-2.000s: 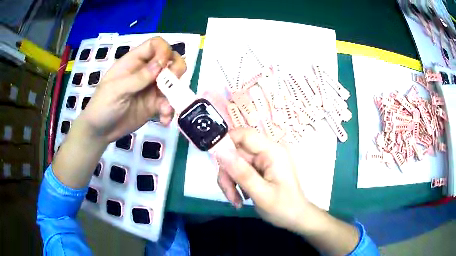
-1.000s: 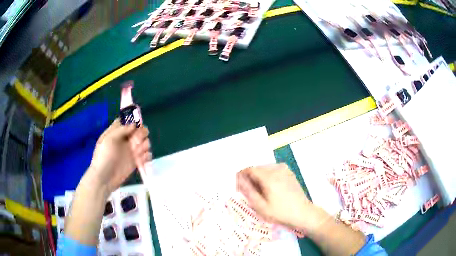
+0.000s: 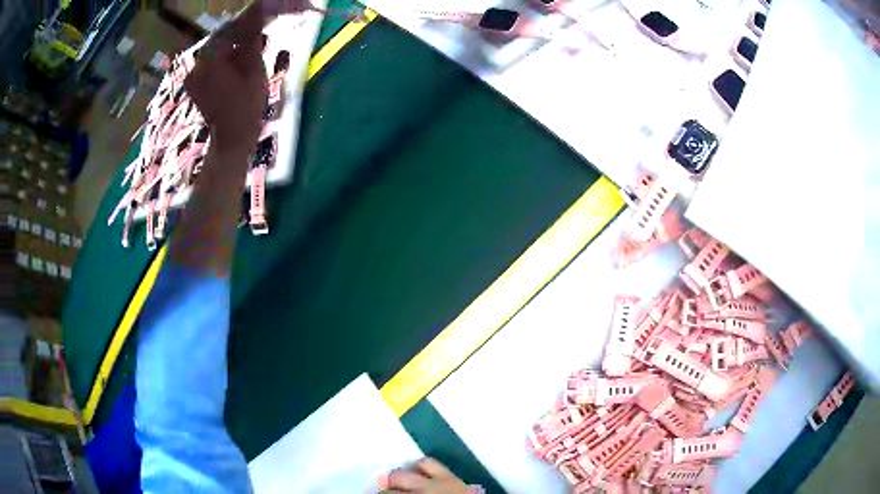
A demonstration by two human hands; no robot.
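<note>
My left hand (image 3: 230, 89) is stretched out at the upper left, dark and blurred, over the tray (image 3: 286, 166) of strapped watches. Its fingertips are near the top edge and whether it holds a watch cannot be told. Strapped watches with pink straps (image 3: 258, 200) lie in rows under and beside the hand, partly hidden by it. My right hand (image 3: 425, 477) is cut off by the bottom edge, at the corner of a white foam sheet (image 3: 333, 439); what its fingers hold cannot be seen.
A pile of short pink straps (image 3: 666, 386) lies on a sheet at the right. A white slab (image 3: 801, 164) stands over its edge, beside a watch (image 3: 693, 145) with its underside up. More watches (image 3: 659, 24) lie at the top. Yellow tape (image 3: 507, 294) crosses the green bench.
My left hand has moved from above the blue mat, with a strapped watch, to the far tray. My right hand has dropped to the bottom edge. The view has turned and shifted.
</note>
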